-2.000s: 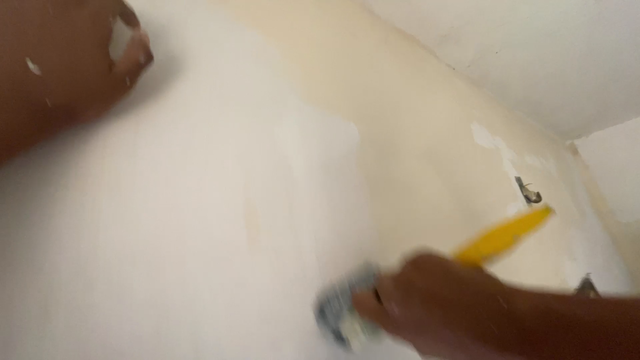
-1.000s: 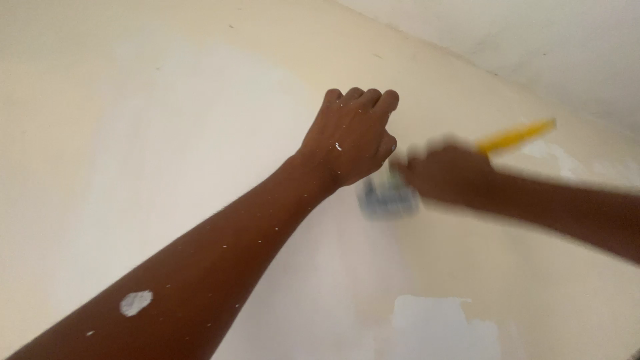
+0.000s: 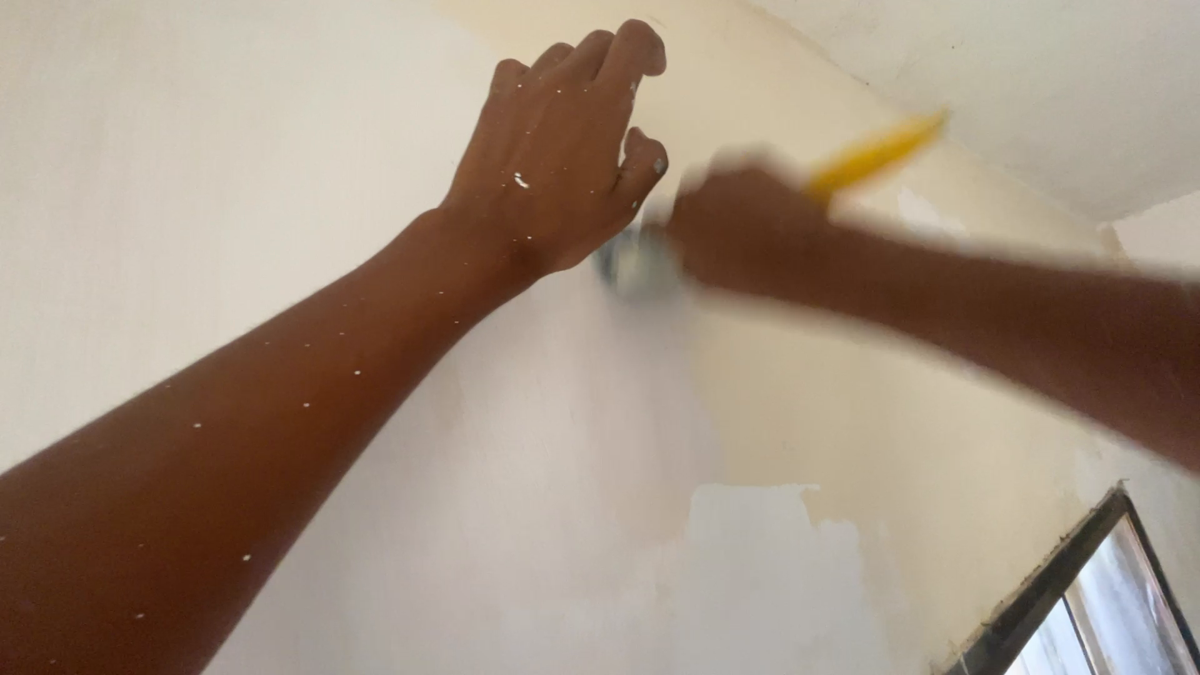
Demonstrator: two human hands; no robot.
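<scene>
My right hand (image 3: pixel 741 220), blurred by motion, grips a brush with a yellow handle (image 3: pixel 877 155) that points up and to the right. The brush's pale, greyish head (image 3: pixel 642 262) is against or close to the wall, just below my left hand's thumb; blur hides its details. My left hand (image 3: pixel 562 141) is raised at the wall, back toward me, fingers bent and thumb apart, with white specks on the skin. Whether its fingertips touch the wall cannot be told. The wall (image 3: pixel 234 141) is whitish on the left and cream-coloured to the right of the brush.
A brighter white patch (image 3: pixel 773 562) with ragged edges lies on the lower wall. At the lower right is a dark-framed window (image 3: pixel 1059 581). The ceiling (image 3: pixel 1012 84) meets the wall along a slanting line at the upper right.
My left hand, at the upper left two seconds ago, is now beside the brush near the centre. The brush has been moving in my right hand. The view has shifted, bringing the window into sight.
</scene>
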